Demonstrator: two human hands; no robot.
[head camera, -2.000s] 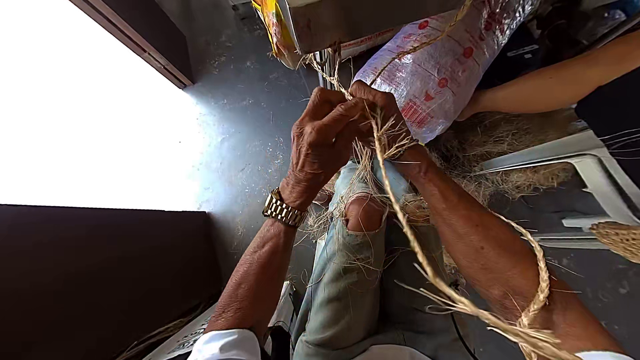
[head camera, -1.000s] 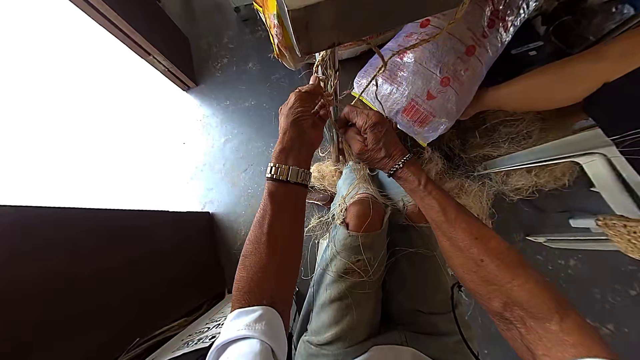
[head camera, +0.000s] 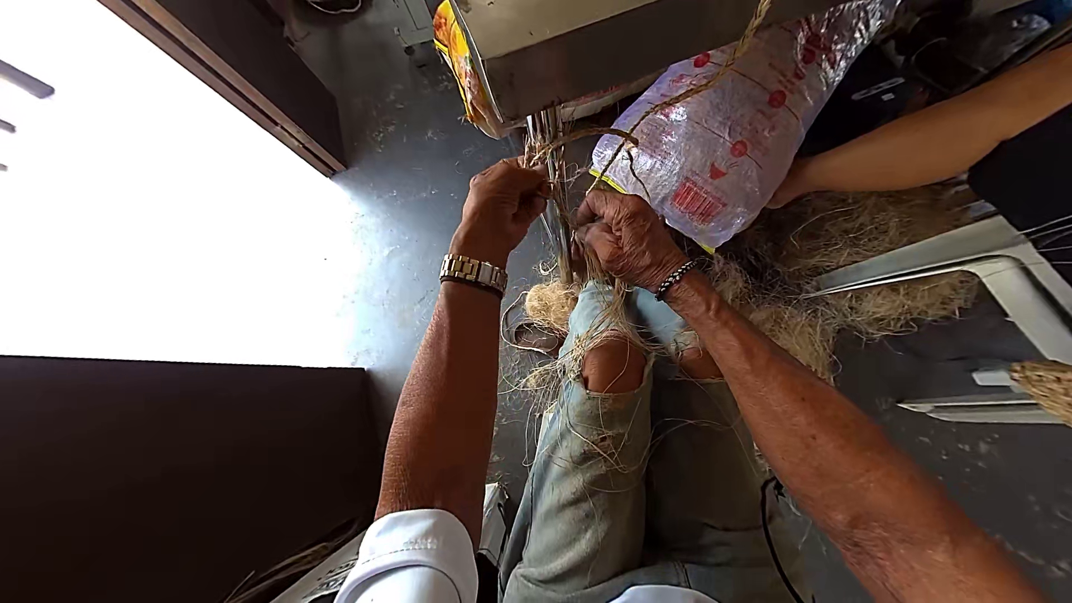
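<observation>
My left hand (head camera: 504, 201), with a metal-banded watch at its wrist, pinches pale plant fibres beside the upright strands under the table edge. Lower and to the right, my right hand (head camera: 626, 237) has its fingers closed on fibres that hang toward my knee. A braided fibre rope (head camera: 699, 86) runs from the table top down toward my right hand, with a loose branch reaching left to the strands. Which strand each hand grips is partly hidden by the fingers. Loose fibres (head camera: 607, 335) lie over my ripped jeans.
A table edge (head camera: 620, 59) is above my hands, with a yellow packet (head camera: 467, 71) at its left corner. A plastic-wrapped bundle (head camera: 712, 151) is to the right, near another person's arm (head camera: 913, 142). Fibre heaps (head camera: 879, 243) lie on the floor by a white plastic chair (head camera: 997, 260).
Two seconds ago my hands were together with a rope lying over my right forearm; now they are apart and the rope is off the forearm. Since one second ago, my left hand has moved slightly lower.
</observation>
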